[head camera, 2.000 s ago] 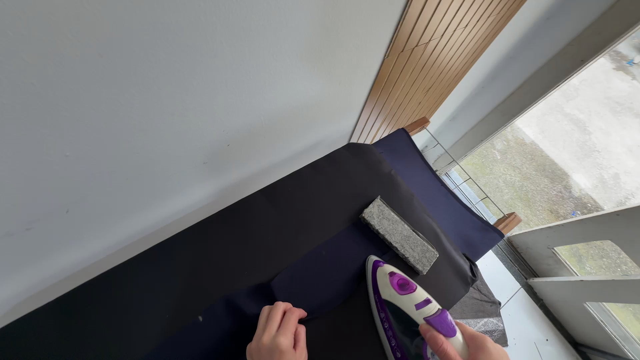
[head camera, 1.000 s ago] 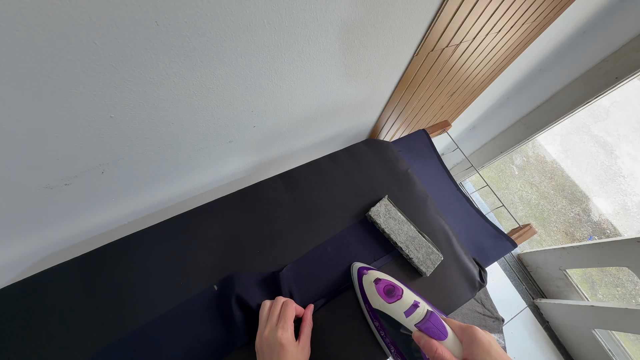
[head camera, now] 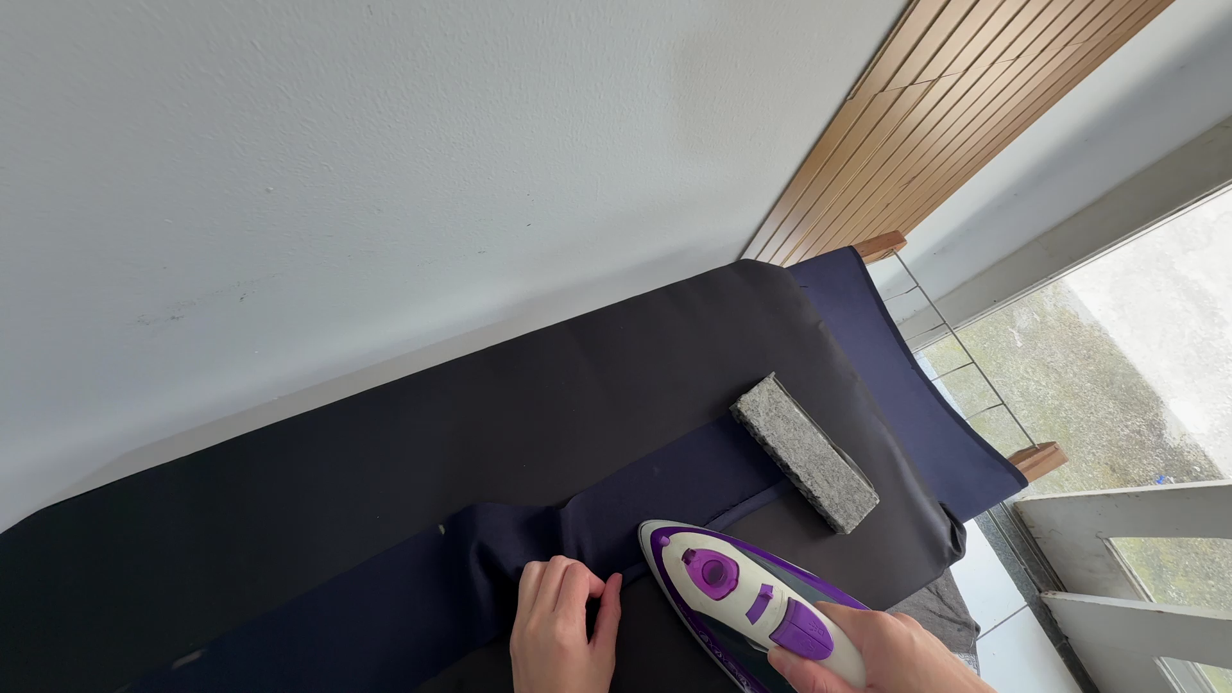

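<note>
My right hand is closed round the handle of a purple and white electric iron, whose tip points up and left. The iron's sole rests at the lower edge of a strip of dark navy fabric. My left hand pinches that edge between thumb and fingers, just left of the iron's tip; the fabric bunches into folds beside it. A rough grey stone block lies across the strip's right part. Beneath is a black cloth cover on the work surface.
A pale wall runs along the far side. At the right, navy cloth hangs past the black cover, near a rack with wooden ends. A wooden slatted panel leans by the wall. An open doorway and white tiles lie at right.
The iron in my right hand has moved left along the fabric edge, away from the stone block and closer to my left hand. More folds stand up in the fabric near my left hand.
</note>
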